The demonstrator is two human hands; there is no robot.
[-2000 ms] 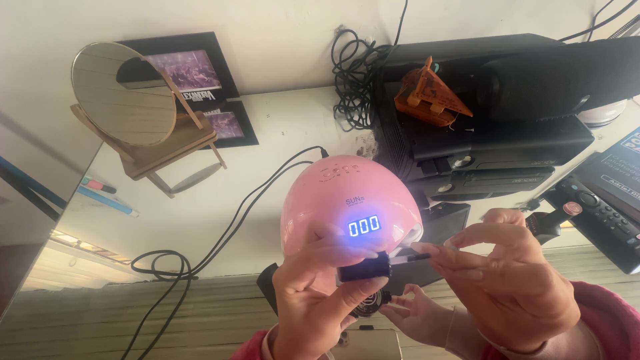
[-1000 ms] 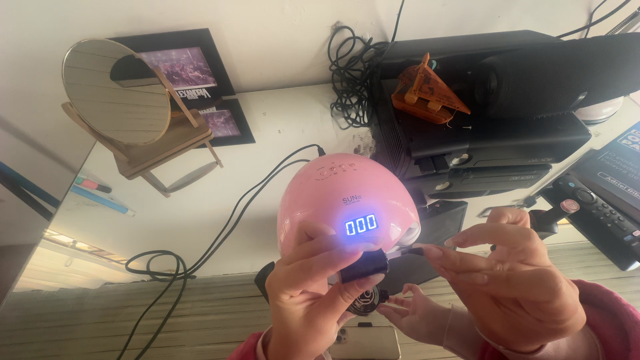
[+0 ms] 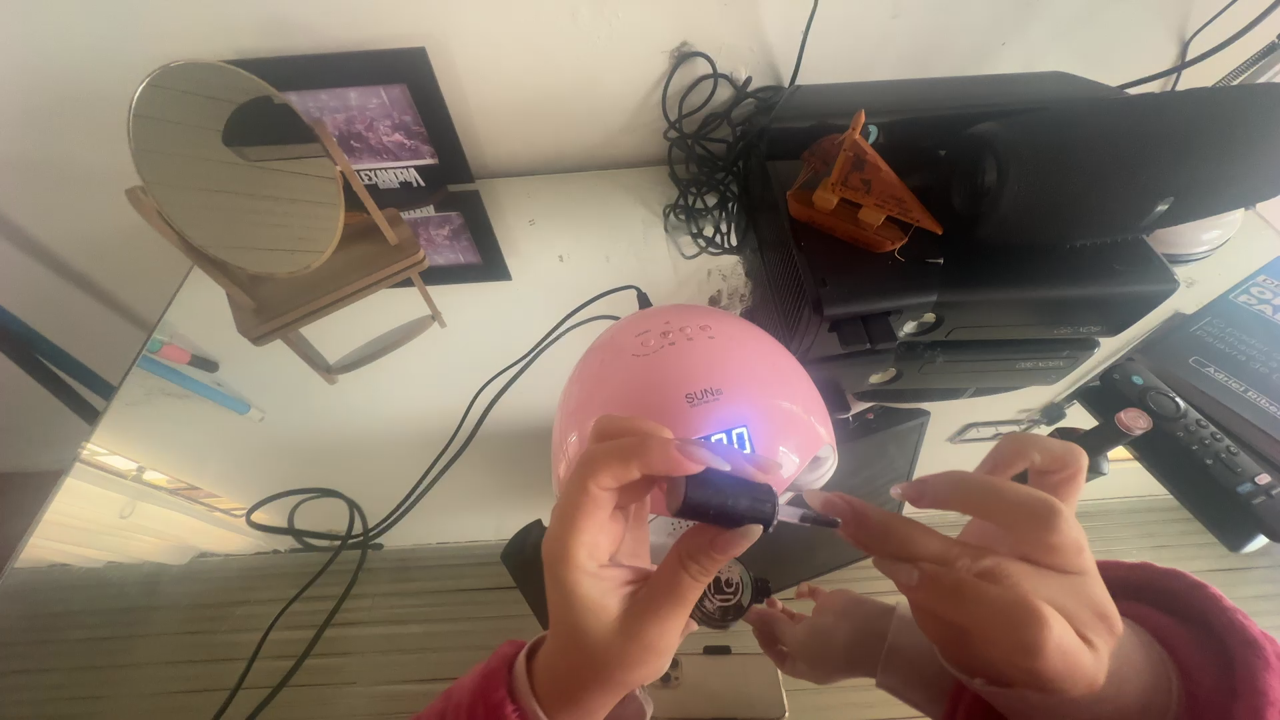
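Observation:
Between the thumb and fingers of my left hand (image 3: 625,540) is a black nail polish cap (image 3: 730,500) with a small brush (image 3: 808,517) pointing right. The brush tip is at a fingertip of my right hand (image 3: 1000,570), whose fingers are bent and hold nothing; exact contact is hard to tell. Behind my left hand stands a pink nail lamp (image 3: 650,385) with a lit blue display, partly covered by my fingers. Below the cap is a round black lid or jar (image 3: 725,592). Another hand (image 3: 830,632) shows beneath; whether it is a reflection I cannot tell.
A round mirror on a wooden stand (image 3: 325,270), framed pictures (image 3: 405,125) and pens (image 3: 200,385) are at left. Black cables (image 3: 705,160) run by the wall. Black consoles (image 3: 960,290) carry an orange model boat (image 3: 860,200). A remote control (image 3: 1190,440) lies right, a phone (image 3: 725,690) below.
My left hand and the cap have risen slightly against the lamp, and my fingers now cover part of the display, which showed fully before. The brush remains by my right fingertip.

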